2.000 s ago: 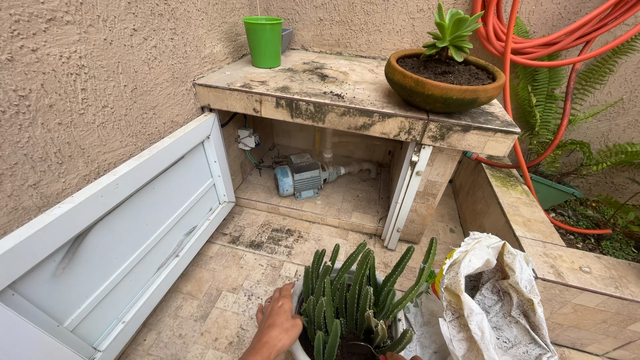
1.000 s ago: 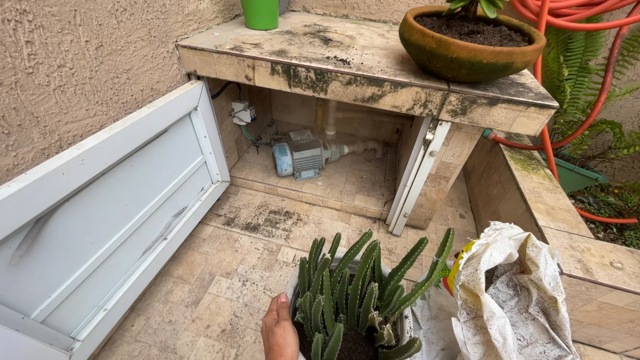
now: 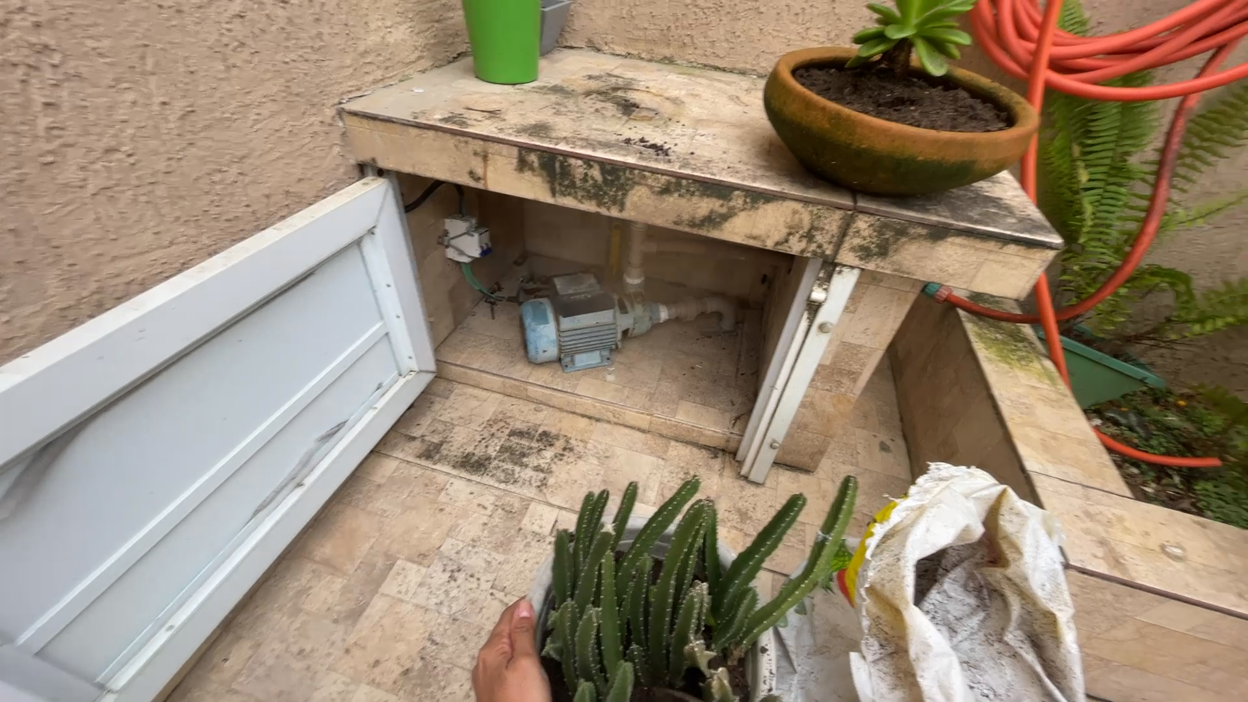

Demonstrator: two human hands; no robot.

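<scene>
A many-stemmed cactus-like succulent (image 3: 673, 585) grows in a pale round pot (image 3: 764, 668) at the bottom centre. My left hand (image 3: 512, 658) rests against the pot's left side, thumb near the rim; whether it bears any weight cannot be told. My right hand is out of sight. Right of the pot stands an opened white woven sack (image 3: 1014, 604), its inside smeared with soil.
A white metal door (image 3: 224, 390) stands open at left. Beneath the tiled ledge (image 3: 624, 185) sits an electric water pump (image 3: 580, 322). On the ledge are a green plastic pot (image 3: 502, 39) and a clay bowl planter (image 3: 897, 146). An orange hose (image 3: 1038, 195) hangs at right.
Two seconds ago, part of my right hand showed at the plant's lower right; it has left the view. My left hand stays at the pot's left side.
</scene>
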